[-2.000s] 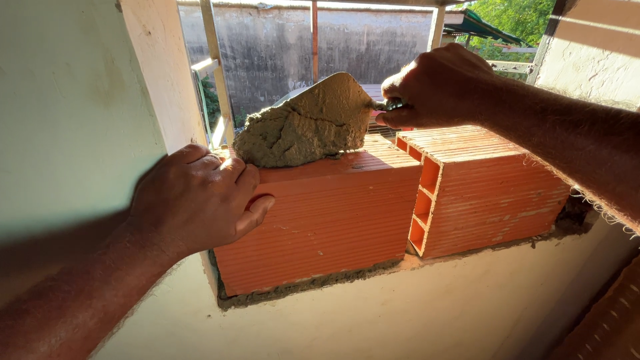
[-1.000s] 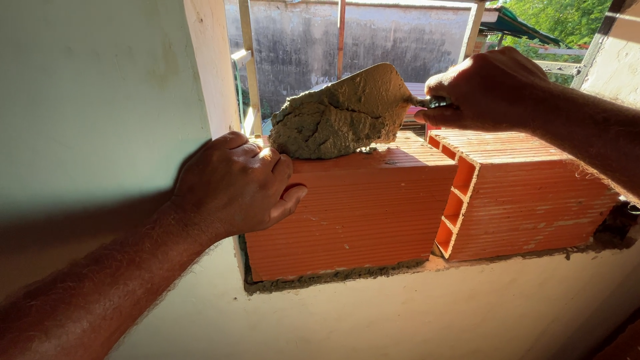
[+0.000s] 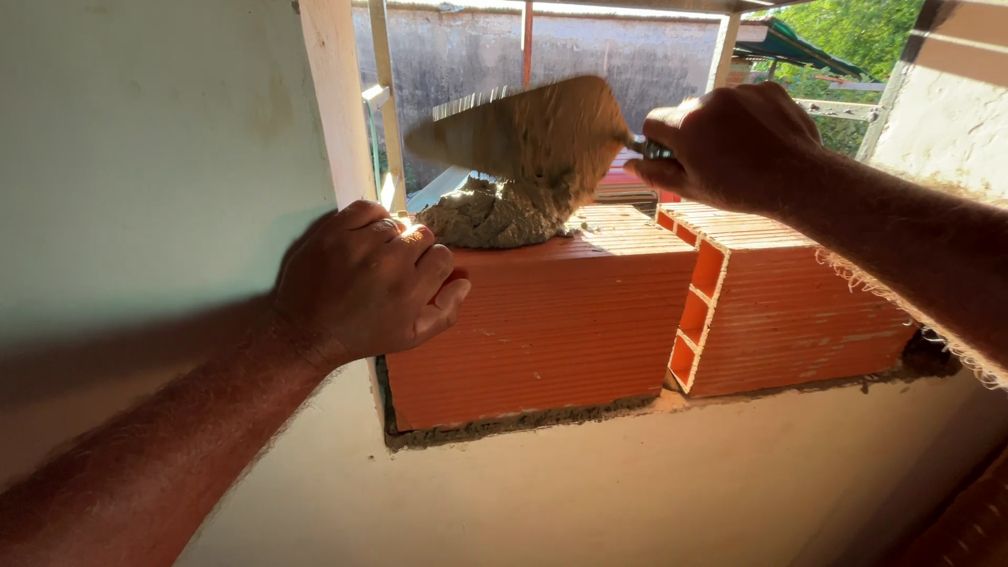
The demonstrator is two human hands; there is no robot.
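Observation:
My right hand [image 3: 732,150] grips the handle of a mason's trowel [image 3: 528,130], whose blurred blade is tilted over a mound of wet mortar [image 3: 492,214]. That mound lies on the top left of a hollow red clay brick [image 3: 535,331]. My left hand [image 3: 378,283] rests at the brick's upper left corner beside the mortar, fingers curled; whether it grips the brick cannot be told. A second hollow clay brick [image 3: 803,315] stands to the right, its open cells facing the narrow gap between them. Mortar [image 3: 520,425] shows beneath the left brick.
A pale green wall [image 3: 157,157] stands close on the left, by the light jamb [image 3: 335,102] of the opening. Metal bars [image 3: 526,43] stand behind the bricks. A rough plastered wall edge [image 3: 945,118] is at the right. Outside are a weathered wall and foliage.
The trowel blade has lifted off the mortar, which now sits as a separate mound on the left brick. My left hand stays at the brick's corner.

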